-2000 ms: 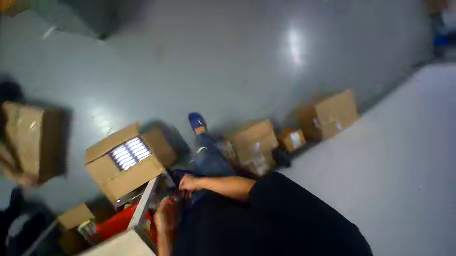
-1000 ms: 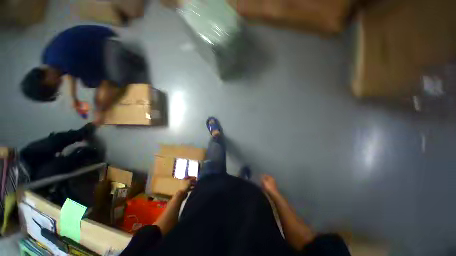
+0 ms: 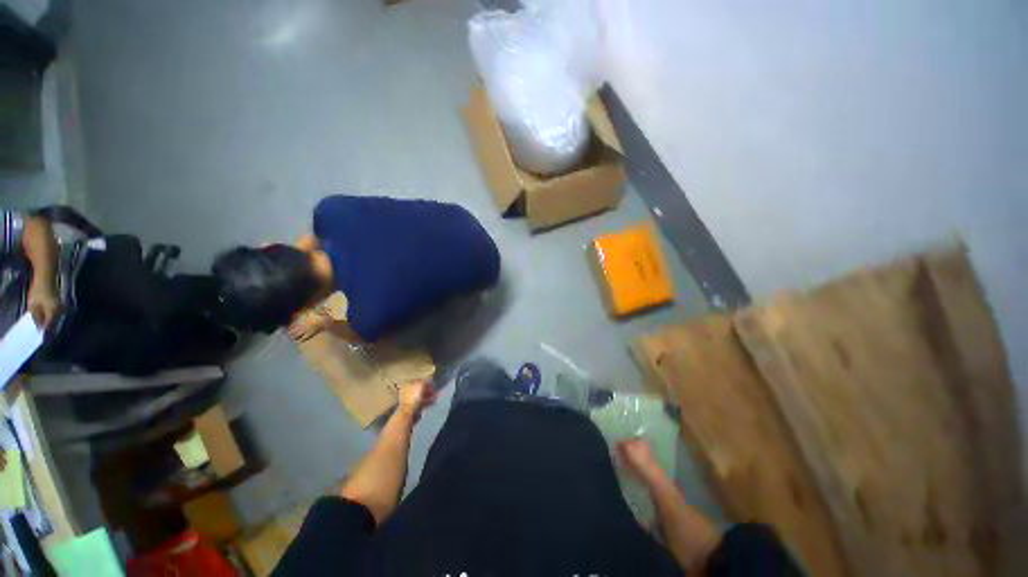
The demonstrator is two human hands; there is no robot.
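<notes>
My left hand (image 3: 417, 396) is small and blurred, with its fingers curled. It overlaps the edge of a brown carton (image 3: 359, 378) on the floor; I cannot tell if it touches it or holds anything. My right hand (image 3: 635, 453) hangs low on the right, in front of a green wrapped parcel (image 3: 648, 417), its fingers unclear. A person in dark blue (image 3: 400, 265) crouches over the carton with a hand on it.
An open carton (image 3: 573, 201) holds clear puffy film (image 3: 535, 96). An orange box (image 3: 631, 271) lies near the wall. Large brown boards or cartons (image 3: 879, 394) stand right. A desk (image 3: 43, 462) and a seated person holding paper (image 3: 17, 344) are left.
The view has turned left and moved closer to the crouching person. The film carton, orange box and seated person have come into view. The open carton of white items has left it.
</notes>
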